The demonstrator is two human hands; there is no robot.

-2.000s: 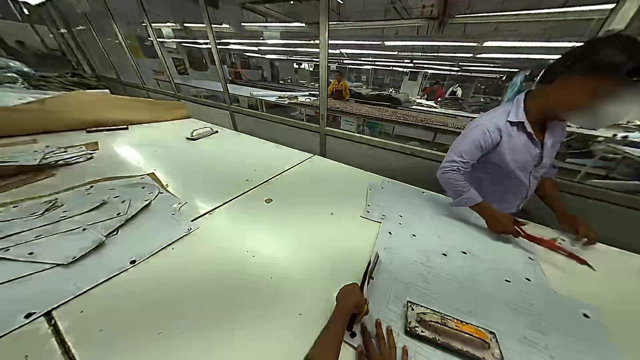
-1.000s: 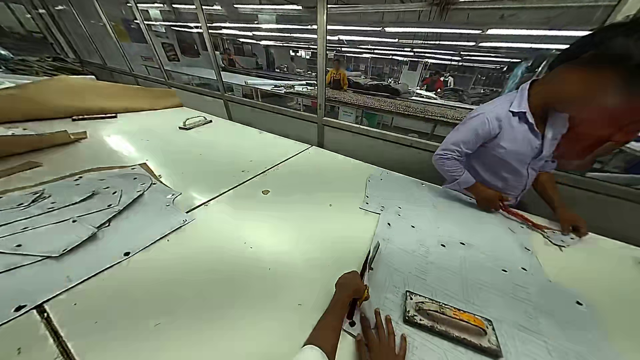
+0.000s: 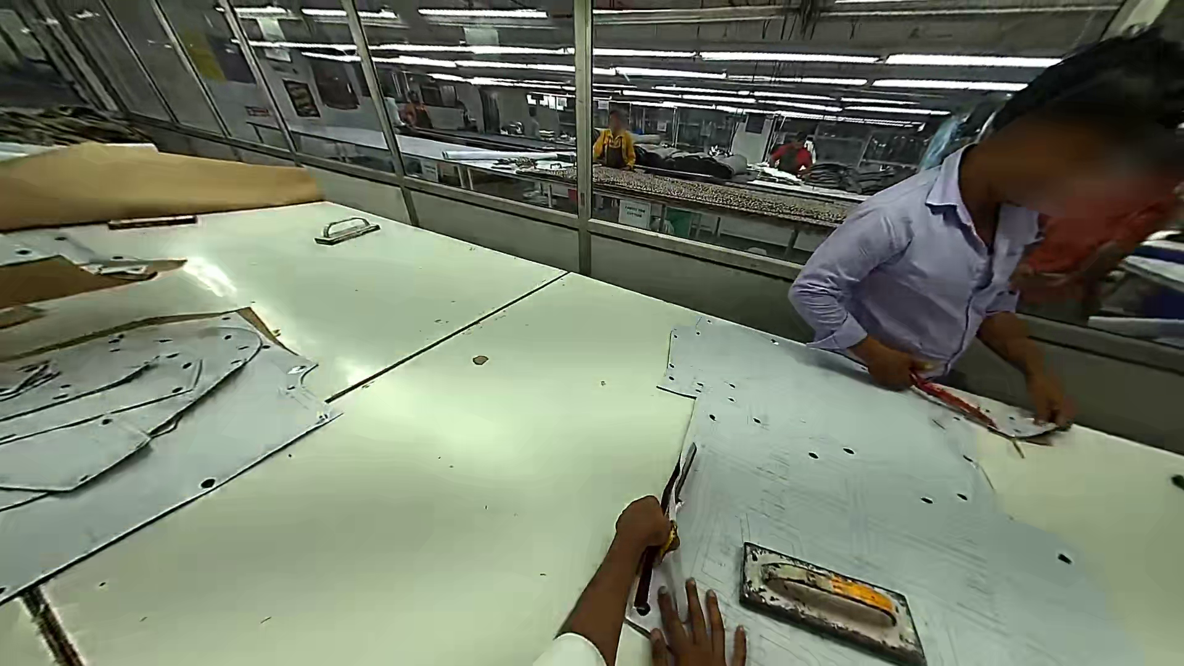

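Note:
My left hand (image 3: 646, 524), in a white cuff, is closed around large dark shears (image 3: 684, 472) with some yellow at the grip. Their blades point away from me along the near left edge of a pale grey sheet (image 3: 814, 499) dotted with dark holes. My right hand (image 3: 696, 634) lies on the sheet's near left corner, fingers spread, its wrist below the frame. Just right of it, a worn flat block weight with a handle and a yellow patch (image 3: 828, 599) rests on the sheet.
Across the table at the right, a co-worker in a pale shirt (image 3: 897, 250) holds red-handled shears (image 3: 953, 402) and a small piece. Cut grey pieces (image 3: 166, 407) are stacked at left. Brown paper (image 3: 157, 185) and a handled weight (image 3: 347, 229) lie farther back. A glazed partition borders the table.
The co-worker's shears and hands have shifted, and a small piece now shows at their far hand. My hands have stayed at the sheet's near left edge, the shears in my left.

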